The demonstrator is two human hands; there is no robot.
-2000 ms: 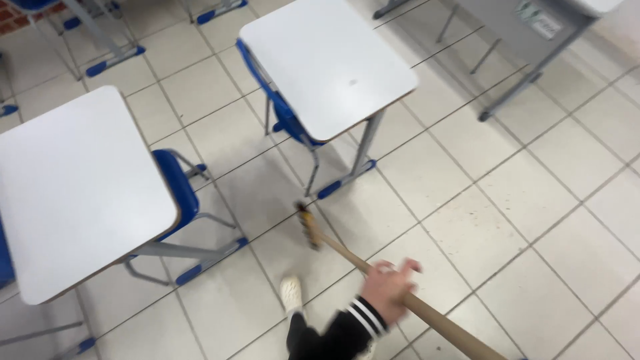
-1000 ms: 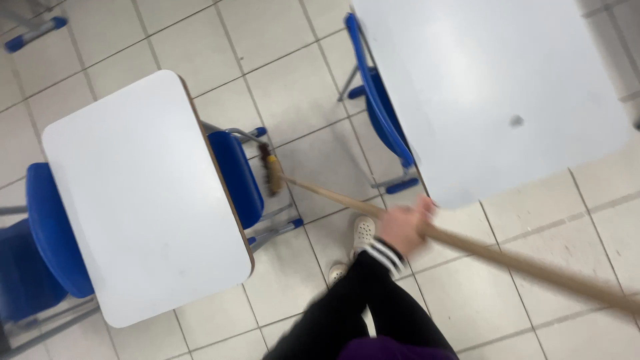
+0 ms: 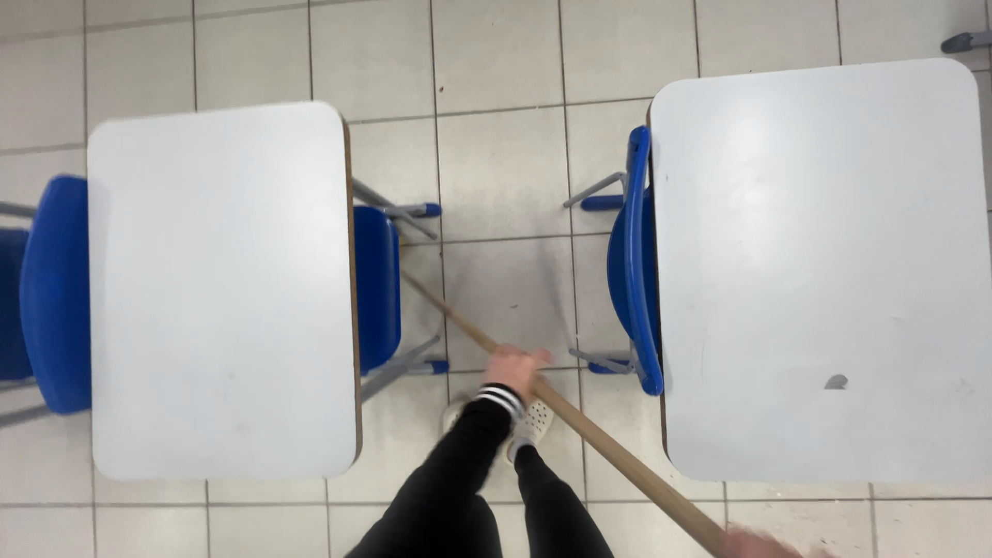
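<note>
My left hand [image 3: 515, 368], in a black sleeve with white stripes at the cuff, is closed around the middle of a long wooden broom handle [image 3: 620, 457]. At the bottom right edge my right hand [image 3: 763, 544], blurred and partly cut off, grips the handle's upper part. The handle slants down to the left and passes beneath the blue seat [image 3: 377, 287] of the left chair. Most of the broom head is hidden there; only a bit of yellow shows beside the seat's edge.
A white-topped desk [image 3: 221, 294] stands at the left, another white-topped desk [image 3: 821, 271] at the right with a blue chair [image 3: 637, 263] against it. Metal chair legs project over the tiled floor [image 3: 504, 178]. My light perforated shoes [image 3: 535, 422] are below my left hand.
The broom head, seen on the floor between the desks and then beside the left chair, is now mostly hidden under that chair. My right hand has come into view. The view has shifted and turned.
</note>
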